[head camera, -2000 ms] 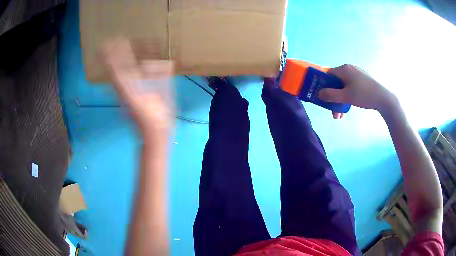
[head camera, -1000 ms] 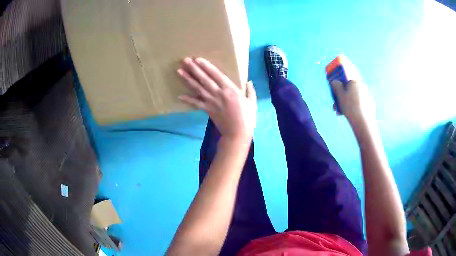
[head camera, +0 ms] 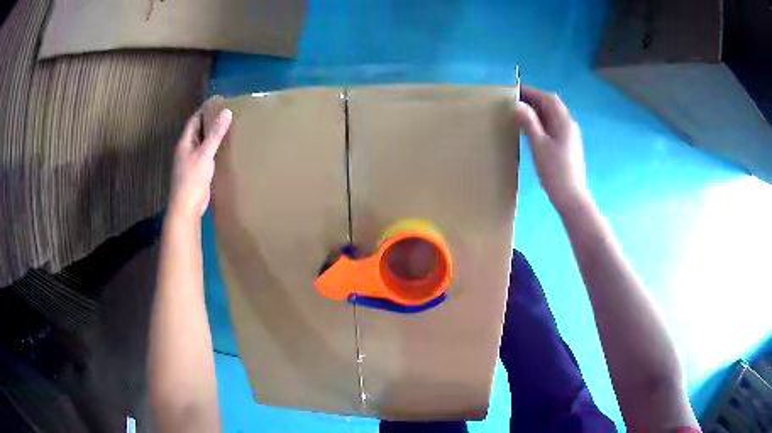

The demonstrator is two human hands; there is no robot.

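A brown carton (head camera: 432, 161) fills the middle of the view, its two flaps meeting at a dark centre seam. An orange and blue tape gun (head camera: 364, 277) with a yellowish tape roll lies on its side on the flaps, across the seam. My left hand (head camera: 201, 152) grips the carton's far left corner, thumb on top. My right hand (head camera: 552, 144) grips the far right corner, with its fingers partly hidden behind the edge. No tape shows clearly on the seam.
Stacked flat cartons (head camera: 102, 161) stand at the left, with a brown sheet (head camera: 178, 30) at their far end. Another carton (head camera: 660, 38) stands at the far right. A slatted grey object (head camera: 745, 402) is at the lower right. My legs are behind the carton's near right side.
The earlier carton under my left hand is gone from the middle, and a carton with an unsealed-looking seam is there. The tape gun has left my right hand and lies on it. Both hands hold corners.
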